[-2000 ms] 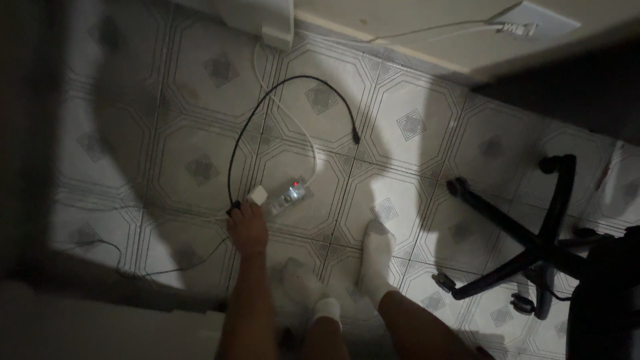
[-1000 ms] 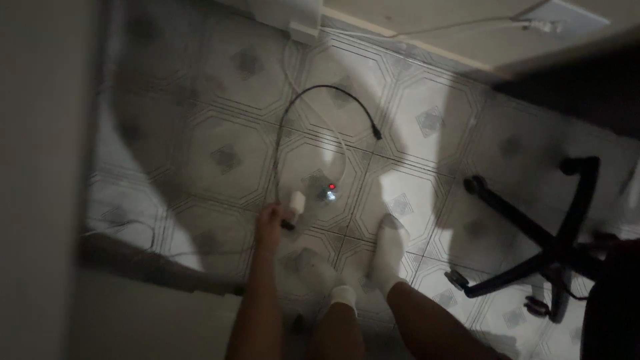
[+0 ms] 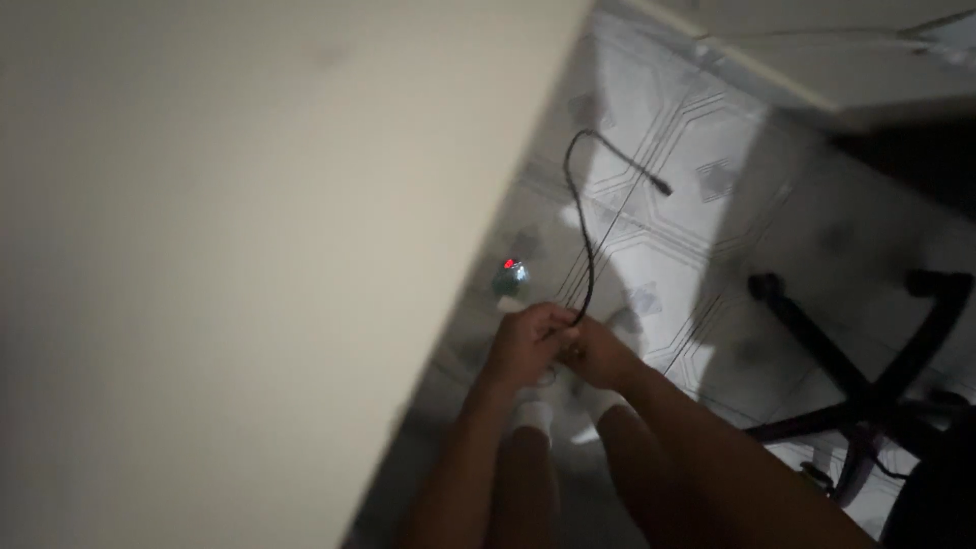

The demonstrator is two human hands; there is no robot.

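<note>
My left hand (image 3: 526, 343) and my right hand (image 3: 602, 352) meet low in the middle of the head view, fingers touching around a black cable (image 3: 585, 229). The cable rises from them in a curve, and its connector end (image 3: 662, 185) hangs over the tiled floor. A white adapter (image 3: 509, 305) shows just beyond my left hand; I cannot tell whether the hand touches it. Past it is a power strip (image 3: 511, 278) with a glowing red light, partly dark and blurred. My fingers hide the other end of the cable.
A large pale panel (image 3: 252, 252) fills the left side, close to the camera. The black wheeled base of a chair (image 3: 869, 393) stands at the right. A wall edge (image 3: 770, 84) runs along the top right, with a thin cable above it. My feet are below my hands.
My right hand has come into view and joined my left hand at the black cable. The cable's loop has changed shape. The view has shifted, and the pale panel now covers much of it.
</note>
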